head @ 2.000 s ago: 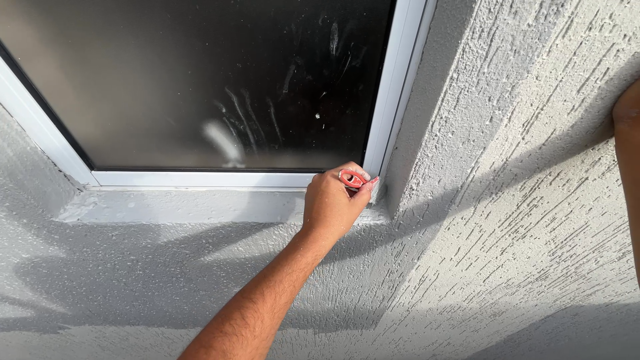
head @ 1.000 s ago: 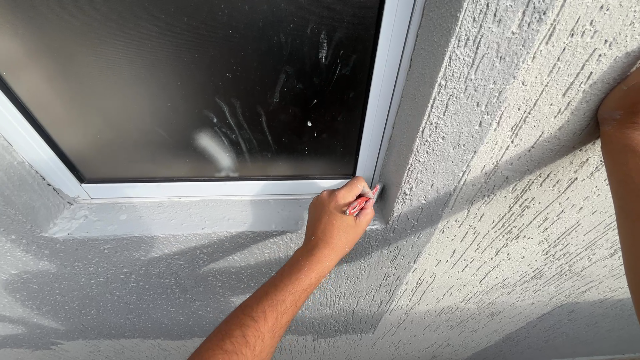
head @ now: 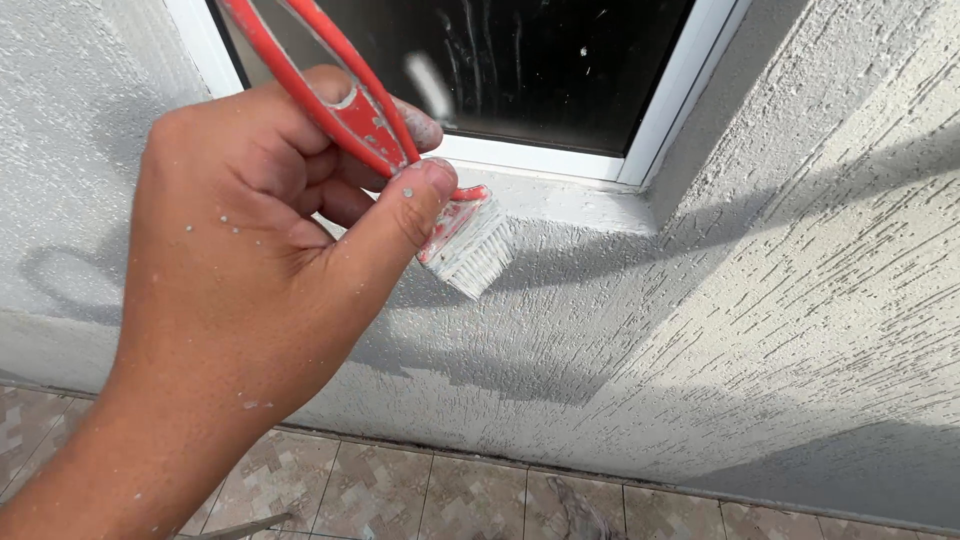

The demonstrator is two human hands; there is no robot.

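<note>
My left hand, spotted with paint, comes in from the lower left and pinches a red-handled paintbrush near its head, between thumb and fingers. The handle points to the upper left, with a long opening in it. Pale paint coats the bristles, which point down and right, in front of the wall below the window. Behind the brush, a white window frame borders dark glass with whitish smears. A pale painted sill runs under the frame. My right hand is out of view.
Textured wall surrounds the window, grey near it and paler at the right, with shadows across it. Patterned floor tiles meet the wall's foot. A crumpled greyish thing and the end of a thin stick-like object show at the bottom edge.
My left hand has moved with the brush from the window's lower right corner to the left, away from the sill. The arm at the right edge is gone from view. The view has shifted, showing the floor.
</note>
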